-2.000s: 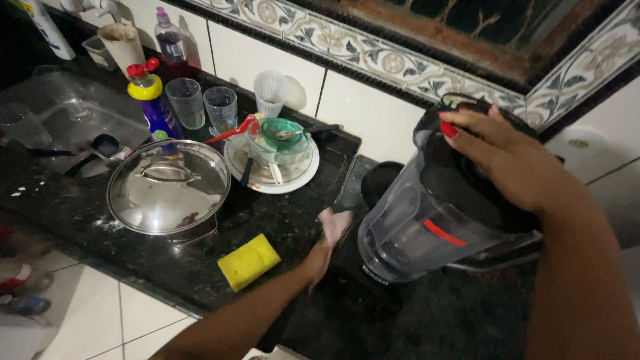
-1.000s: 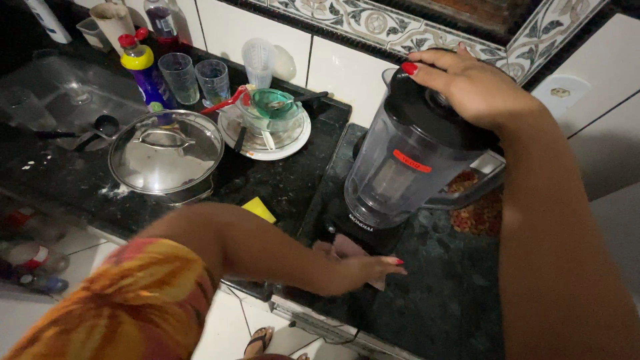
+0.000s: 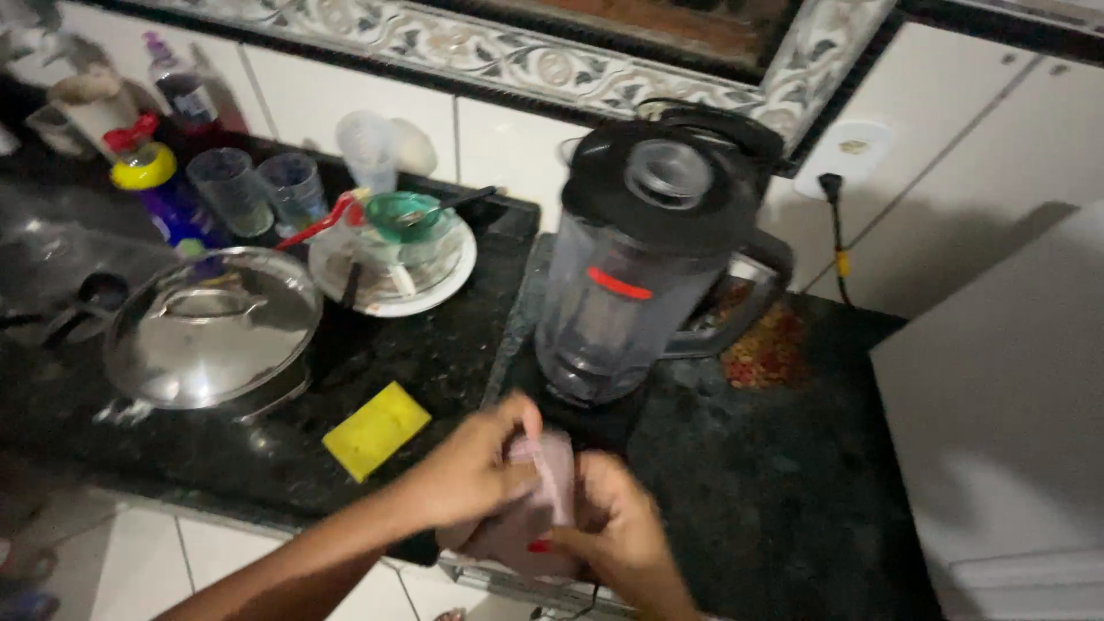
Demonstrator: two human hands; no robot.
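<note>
A pink cloth (image 3: 543, 509) is held between both of my hands, close to the counter's front edge. My left hand (image 3: 487, 470) grips it from the left, and my right hand (image 3: 617, 526), blurred, has it from the right. Just beyond them stands a blender with a clear jug (image 3: 604, 319), a black lid (image 3: 664, 185) and a red mark on its side. To the left of my left hand, a yellow sponge (image 3: 377, 429) lies on the dark stone counter.
Left are a lidded steel pan (image 3: 216, 328), a white plate (image 3: 461, 259) with a green bowl (image 3: 405, 216), glasses (image 3: 228, 190), and a yellow-topped purple bottle (image 3: 159, 185). Behind the blender's handle lies a patterned red-brown item (image 3: 768, 345); a plug sits in the wall socket (image 3: 845, 159).
My right hand has left the blender's lid and come down to the cloth. My left hand, earlier on the cloth by the blender's base, now holds it together with my right.
</note>
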